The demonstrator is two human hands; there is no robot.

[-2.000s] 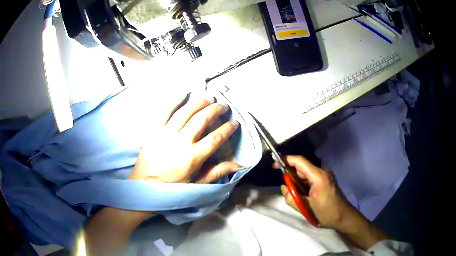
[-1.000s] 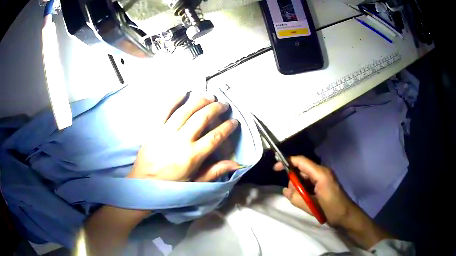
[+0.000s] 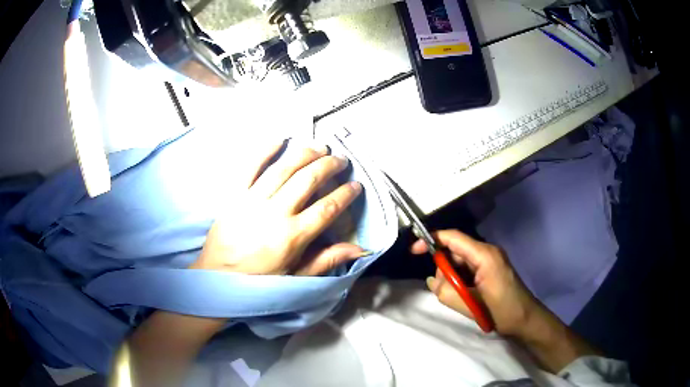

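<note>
A light blue garment [image 3: 144,219] lies on the white machine table, left of and below the needle area, washed out white under the lamp. Its long folded band [image 3: 219,293] loops round below my left wrist and up at the right. My left hand [image 3: 291,215] lies spread on the garment, pressing it with the fingers apart. My right hand [image 3: 492,287] holds scissors with a red handle [image 3: 461,291]. The long blades point up and left, their tips at the band's right edge near the table's front edge. Whether the tips touch the cloth is unclear.
The machine's presser and knob parts [image 3: 295,53] stand above my left hand. A black smartphone [image 3: 456,85] with a lit screen lies right of them. A ruler scale [image 3: 537,125] runs along the front edge. Pens [image 3: 571,45] lie at the far right. Pale cloth [image 3: 560,219] is below the table's right side.
The scissors and my right hand have shifted slightly, with the red handle turned a little. My left hand and the garment have stayed almost still.
</note>
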